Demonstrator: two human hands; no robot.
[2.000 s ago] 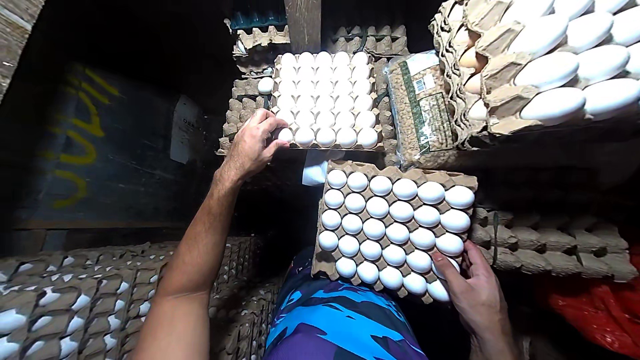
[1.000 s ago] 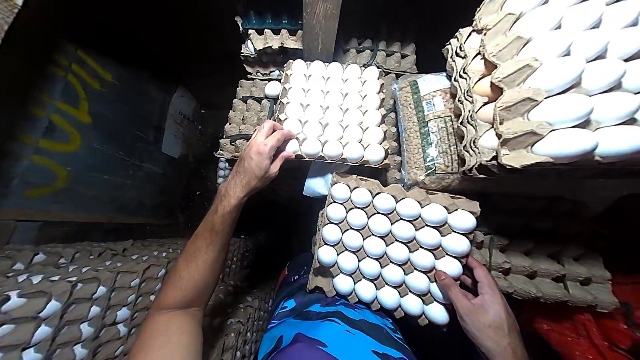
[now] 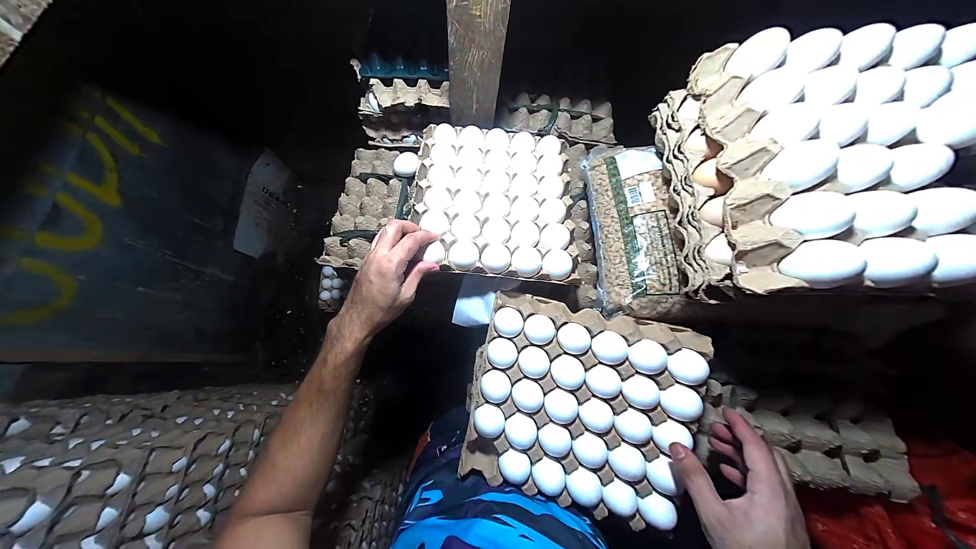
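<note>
My left hand point(image 3: 393, 271) has its thumb and fingertips on the white egg at the lower left corner of a full carton egg tray point(image 3: 499, 273). Below it, a second carton tray point(image 3: 595, 315) of white eggs rests tilted over my lap. At that tray's right edge is my right hand point(image 3: 743, 480), its thumb against an egg near the lower right corner and its fingers apart beside the rim; whether they bear on the tray's side is hard to tell. A single white egg point(image 3: 406, 164) lies on cartons left of the upper tray.
Stacked trays of large white eggs point(image 3: 820, 217) stand at right, beside a clear bag of pellets point(image 3: 629, 229). Many egg-filled trays point(image 3: 137, 457) fill the lower left. A wooden post point(image 3: 476, 61) rises behind the upper tray. Empty-looking cartons point(image 3: 831, 442) and red plastic point(image 3: 900, 503) lie lower right.
The fingers of my right hand have loosened from the lower tray's right edge and spread. My left hand stays at the upper tray's corner.
</note>
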